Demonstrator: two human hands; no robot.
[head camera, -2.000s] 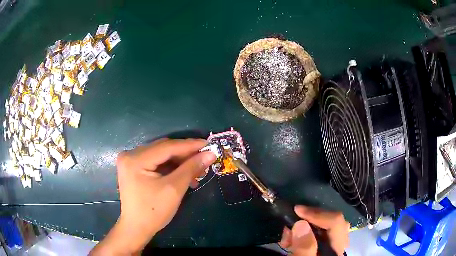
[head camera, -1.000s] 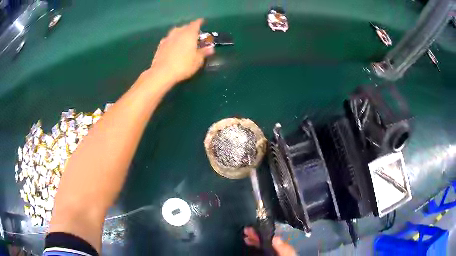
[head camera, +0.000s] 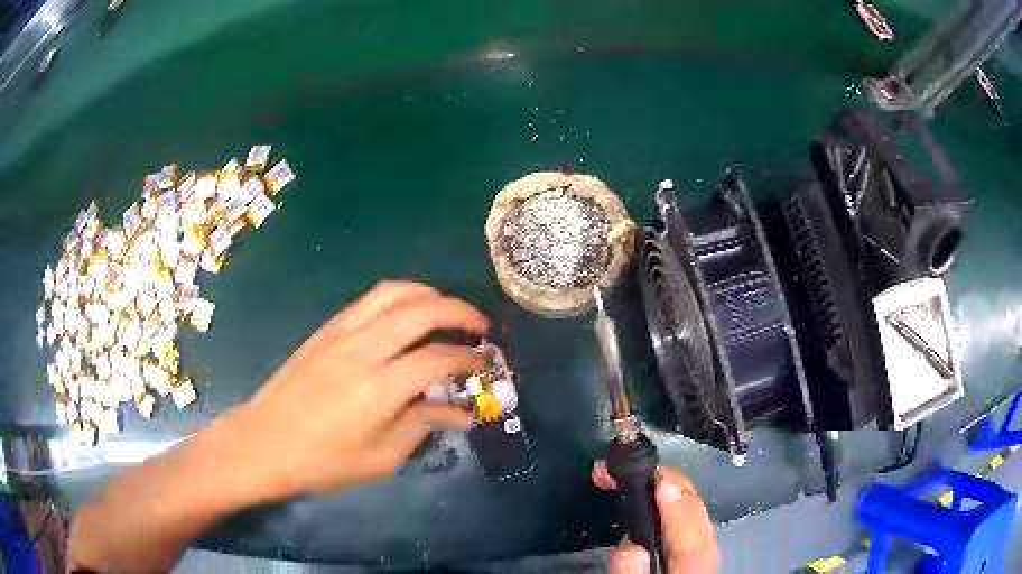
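A small device circuit board (head camera: 490, 397) with a pinkish rim and an orange patch lies on the dark green bench. A flat black panel (head camera: 502, 448) with a tiny white label adjoins its near side. My left hand (head camera: 375, 387) is at the board's left side, fingertips over its edge and partly hiding it. Whether the fingers grip it is not clear. My right hand (head camera: 663, 521) holds the soldering iron (head camera: 634, 477) by its black handle, tip pointing away from me at the near rim of the tan bowl (head camera: 504, 280).
Silver-white squares with orange-yellow edges (head camera: 135, 292) lie in a large pile at left. A black fan (head camera: 728, 325) stands right of the bowl, with a black stand (head camera: 897, 213) and pale tray (head camera: 919, 353) beyond. A grey duct (head camera: 953, 56) is at far right. Blue stools (head camera: 936, 521) are beyond the near edge.
My left hand has come back from the far side to the near middle, where the board and black panel now lie. The white disc is no longer visible. The iron remains in my right hand.
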